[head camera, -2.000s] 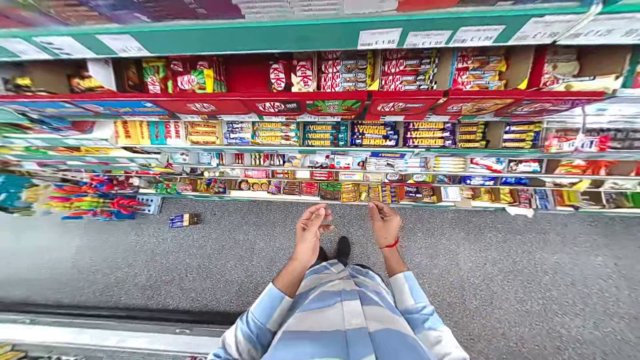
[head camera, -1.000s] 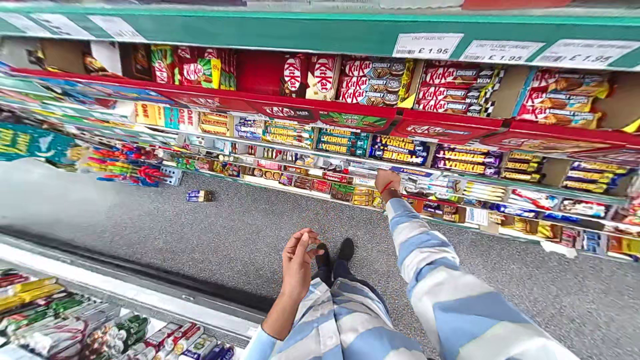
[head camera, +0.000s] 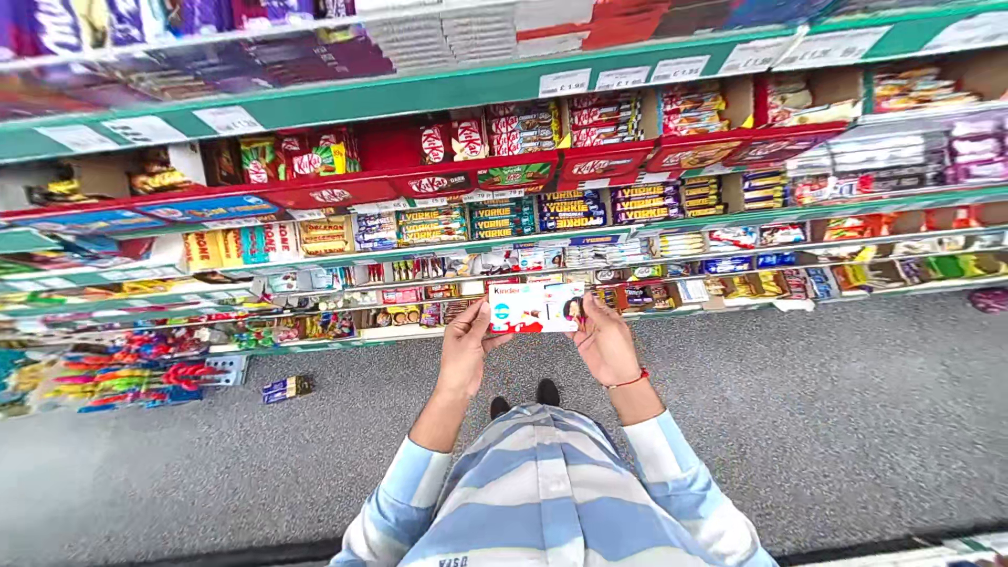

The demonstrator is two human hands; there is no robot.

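Note:
Between both hands I hold a flat white and red Kinder chocolate box (head camera: 535, 308), its printed face turned up towards me. My left hand (head camera: 466, 346) grips its left end with thumb and fingers. At the right end my right hand (head camera: 606, 340) pinches the box, partly covering that edge; a red cord is round the wrist. Just beyond the box are the lower shelves of small confectionery. Yorkie bars (head camera: 571, 211) sit in boxes on a shelf above, and KitKat Chunky bars (head camera: 524, 130) fill trays one level higher.
Green price rails (head camera: 441, 90) run along the shelf fronts. A pack of bars (head camera: 287, 389) lies on the grey floor at the left, near colourful hanging goods (head camera: 142, 378). My dark shoes (head camera: 548, 391) stand close to the bottom shelf. Part of another unit shows at the lower right corner.
My right hand, reaching into the lower shelves one second ago, is back near my left hand. Both hands now hold the Kinder box; two seconds ago they were apart without it.

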